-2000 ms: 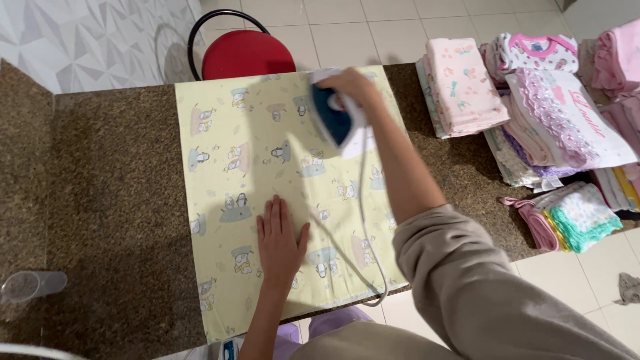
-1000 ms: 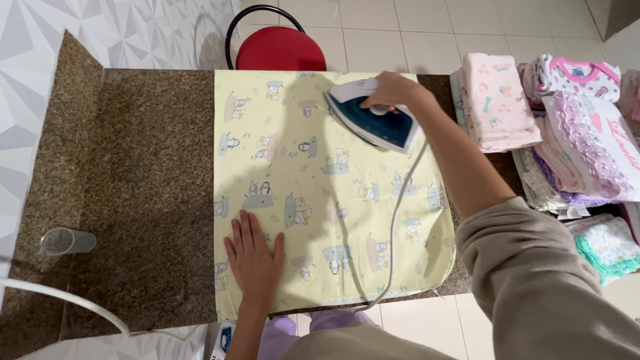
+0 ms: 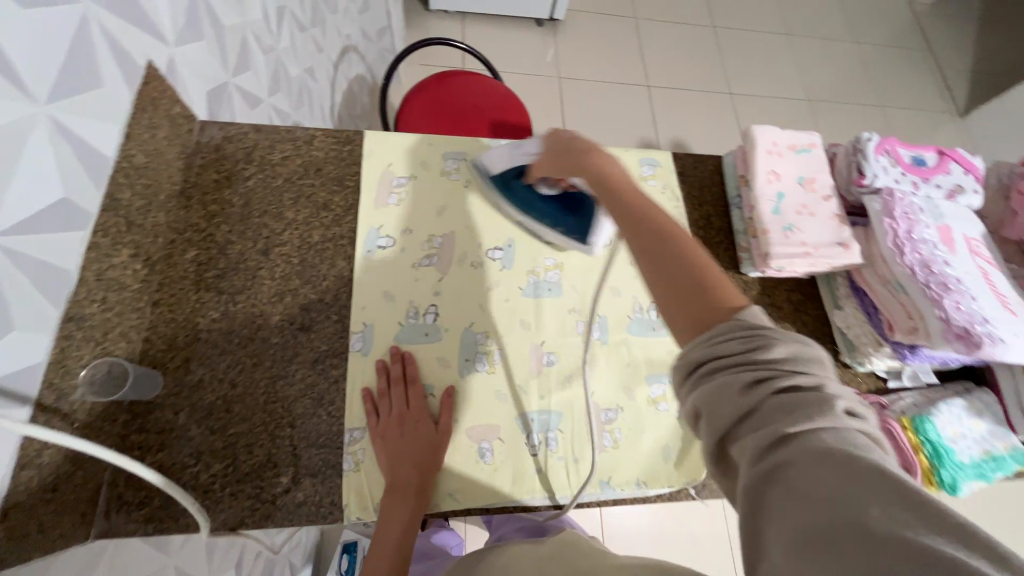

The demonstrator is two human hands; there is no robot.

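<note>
A pale yellow cloth (image 3: 544, 336) printed with small animals lies spread over a brown speckled stone counter (image 3: 240, 320). Near the cloth's far edge, my right hand (image 3: 564, 164) grips the handle of a blue and white clothes iron (image 3: 544, 200), whose tip points to the upper left. The iron's white cord (image 3: 590, 352) trails from its heel down across the cloth to the near edge. My left hand (image 3: 410, 428) rests flat, fingers apart, on the lower left part of the cloth, holding nothing.
Folded pink cloths (image 3: 800, 200) and piles of baby clothes (image 3: 936, 248) fill the right side. A clear plastic cup (image 3: 120, 380) stands at the left, with a white cable (image 3: 120, 460) below it. Beyond the counter is a red round-seated chair (image 3: 464, 104).
Since one second ago, my right hand has moved the iron left over the far part of the cloth. My left hand stays flat on the cloth's lower left.
</note>
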